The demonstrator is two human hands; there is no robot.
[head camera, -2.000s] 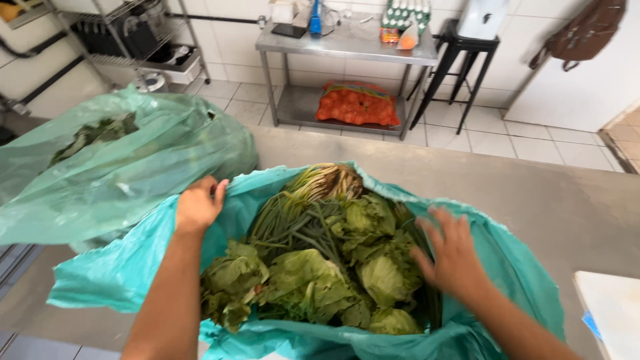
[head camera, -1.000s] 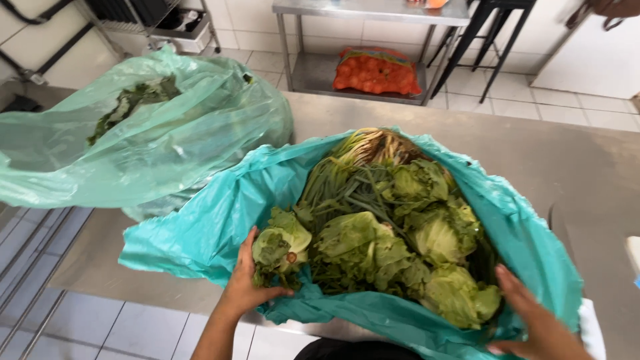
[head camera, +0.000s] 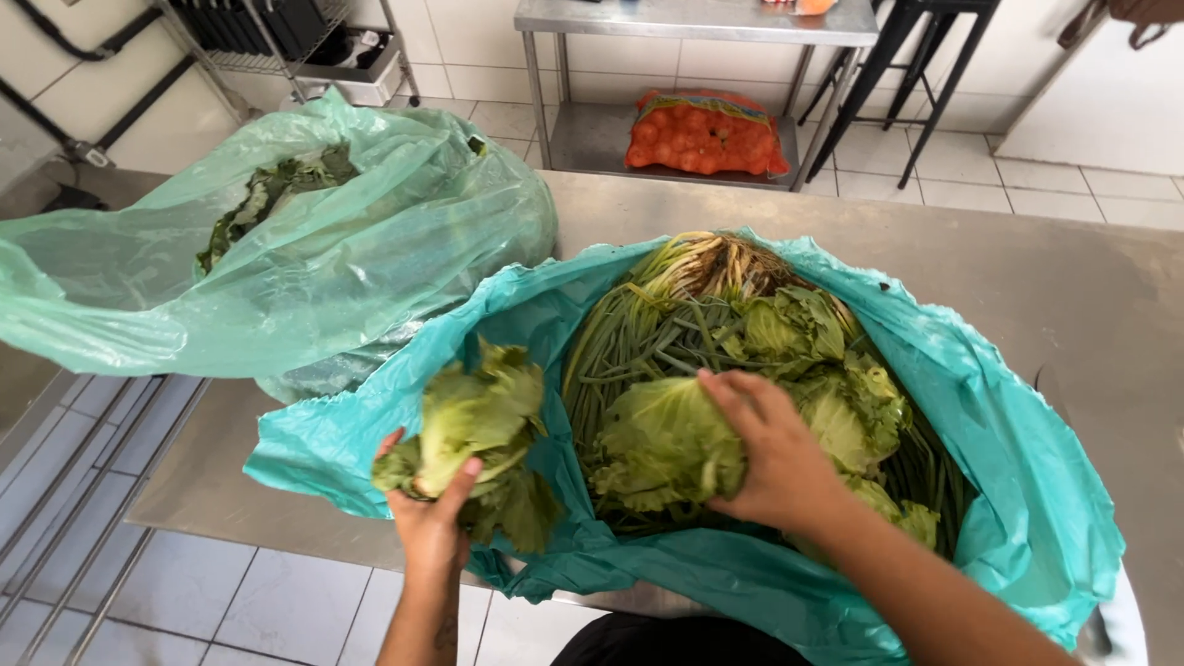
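My left hand (head camera: pixel 430 518) grips a lettuce head (head camera: pixel 476 425) over the left edge of an opened teal plastic bag (head camera: pixel 1017 416). Inside the bag my right hand (head camera: pixel 777 453) is closed around another lettuce head (head camera: pixel 666 444); whether it is lifted I cannot tell. More lettuce heads (head camera: pixel 851 416) lie to the right of that hand, partly behind it. Long green onions (head camera: pixel 610 342) with pale, rooted ends (head camera: pixel 731 264) fill the back and left of the bag. A paler green translucent bag (head camera: pixel 370 240) holding dark leafy greens (head camera: pixel 268 199) sits at the back left.
Both bags rest on a stainless steel table (head camera: pixel 1064 277). Beyond it are a low steel table (head camera: pixel 694 18) with a red mesh sack of round produce (head camera: pixel 708 134) on its lower shelf, a black stool (head camera: pixel 897 83) and a wire rack (head camera: pixel 277 46). Metal rails (head camera: pixel 83 518) run at the lower left.
The lettuce at the bag's left side is now in my left hand, raised and farther left. My right hand has moved from the bag's right edge onto the middle lettuce.
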